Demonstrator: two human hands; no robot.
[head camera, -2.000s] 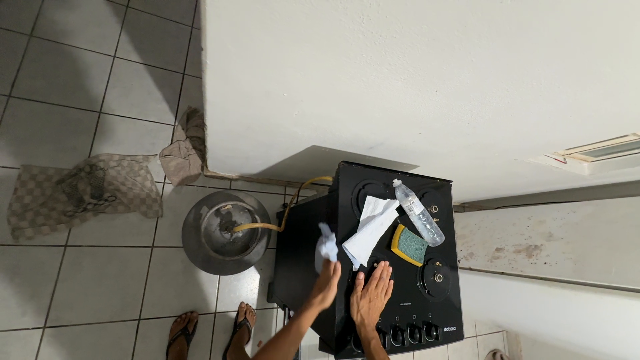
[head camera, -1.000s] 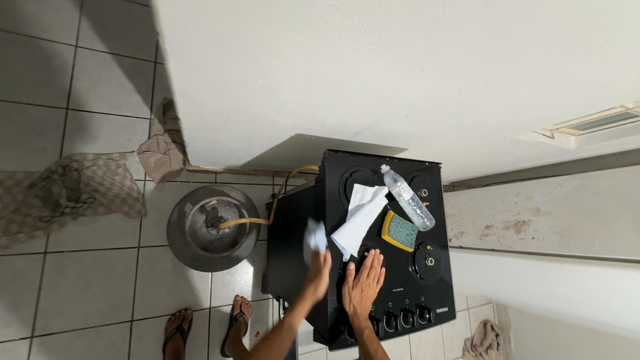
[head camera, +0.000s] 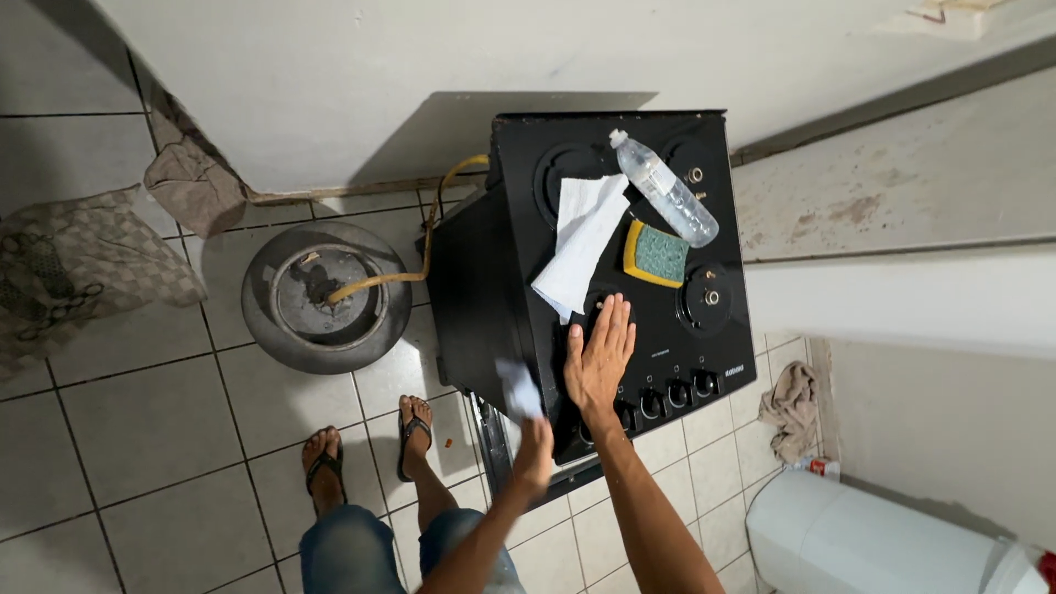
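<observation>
My right hand (head camera: 600, 355) lies flat, fingers spread, on the black glass top of a gas stove (head camera: 660, 330), beside the front left burner. My left hand (head camera: 535, 450) is closed on a blurred whitish cloth or paper (head camera: 520, 388) at the stove's left edge. A folded white paper towel or cloth (head camera: 582, 239) rests on the cooktop beyond my right hand. Right of it are a yellow and green sponge (head camera: 657, 254) and a clear plastic bottle (head camera: 667, 190) lying on its side. Black control knobs (head camera: 678, 392) line the front edge.
A grey gas cylinder (head camera: 326, 297) stands left of the stove, joined to a yellow hose (head camera: 429, 239). A wall (head camera: 412, 49) rises behind. Cloths (head camera: 198, 186) and a checkered mat (head camera: 107, 256) lie on the tiled floor. A white cylindrical container (head camera: 874, 528) is at lower right.
The whitish cloth in my left hand has shifted about along the stove's left side. My right hand stays flat on the cooktop. The view has shifted and turned somewhat.
</observation>
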